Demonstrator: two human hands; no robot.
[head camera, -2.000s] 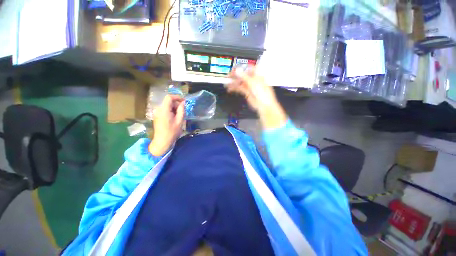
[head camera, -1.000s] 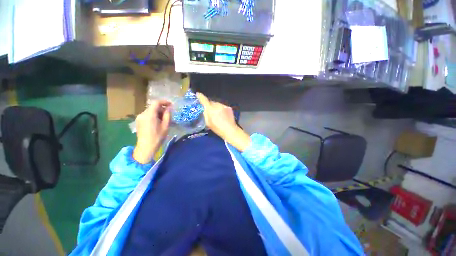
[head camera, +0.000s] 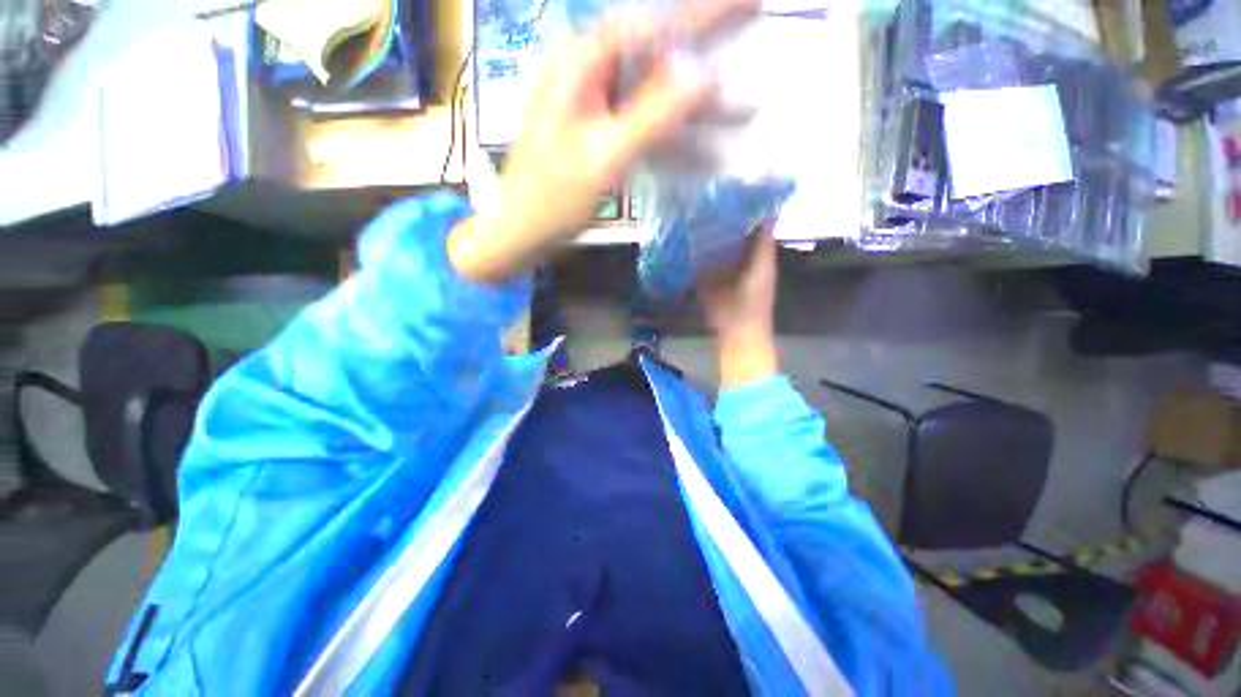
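My right hand (head camera: 742, 279) holds a clear plastic bag (head camera: 694, 232) of blue-silver small fasteners just off the desk's front edge. My left hand (head camera: 619, 102) is raised over the scale front and reaches to the right, above the bag. It is motion-blurred, with a pale blur by its fingers, so its grip cannot be told. The steel plate of the counting scale (head camera: 497, 123) shows left of my left hand, with blue-silver fasteners (head camera: 510, 34) on it. The hand and forearm hide most of the plate, displays and keys.
Clear plastic packs (head camera: 1102, 204) with a white sheet (head camera: 1007, 140) lie right of the scale. White papers (head camera: 163, 130) and a blue tray with curled yellowish papers (head camera: 334, 41) lie left. A thin cable runs beside the scale. Black chairs (head camera: 973, 463) stand on both sides below.
The filled bag has moved from over my lap up and right to the desk edge, now in my right hand. My left hand has risen across the scale. The view has shifted slightly.
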